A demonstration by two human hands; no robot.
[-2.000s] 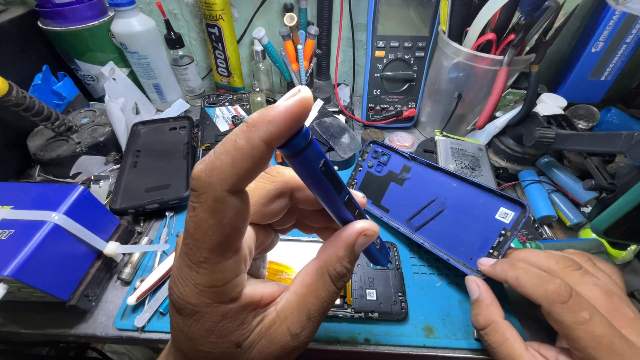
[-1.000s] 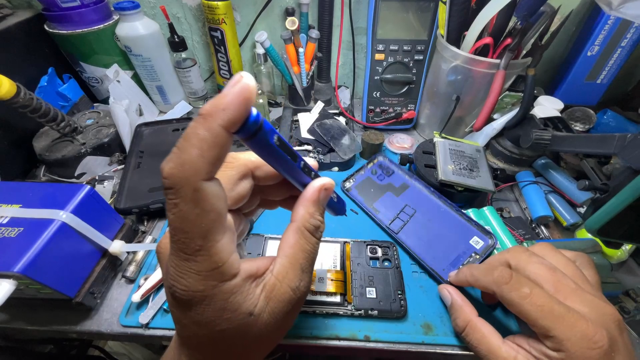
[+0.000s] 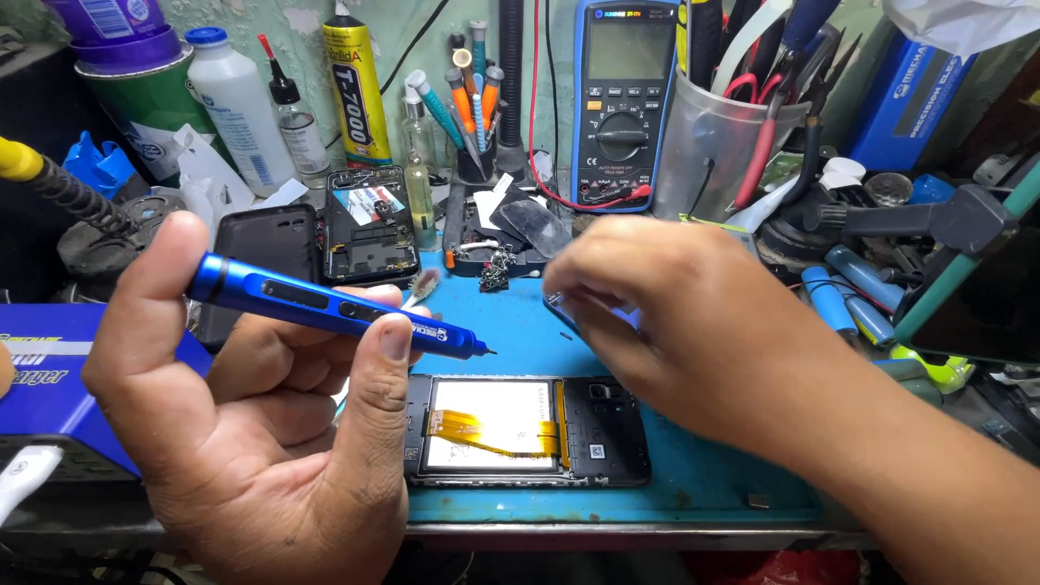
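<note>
My left hand (image 3: 276,406) holds a blue Mechanic electric screwdriver pen (image 3: 333,309) between forefinger and thumb, its fine bit pointing right. Just right of that hand an opened smartphone (image 3: 605,439) lies on the blue mat, showing a white battery (image 3: 491,414) crossed by an orange flex cable (image 3: 463,431). Beyond the phone, my right hand (image 3: 650,301) is bent down over the blue phone back cover (image 3: 561,313), which it mostly hides. The fingertips are near the cover; their contact with it cannot be made out.
A blue multimeter (image 3: 621,106) stands at the back beside a clear cup (image 3: 699,154) of pliers. Behind the mat are small screwdrivers (image 3: 463,101), a yellow glue tube (image 3: 357,89) and a phone frame (image 3: 370,227). Blue cells (image 3: 829,301) lie right, a blue charger box (image 3: 49,382) left.
My right hand has moved left and away from me, over the back cover, which was in plain view at the right before. The screwdriver pen has tilted closer to level in my left hand.
</note>
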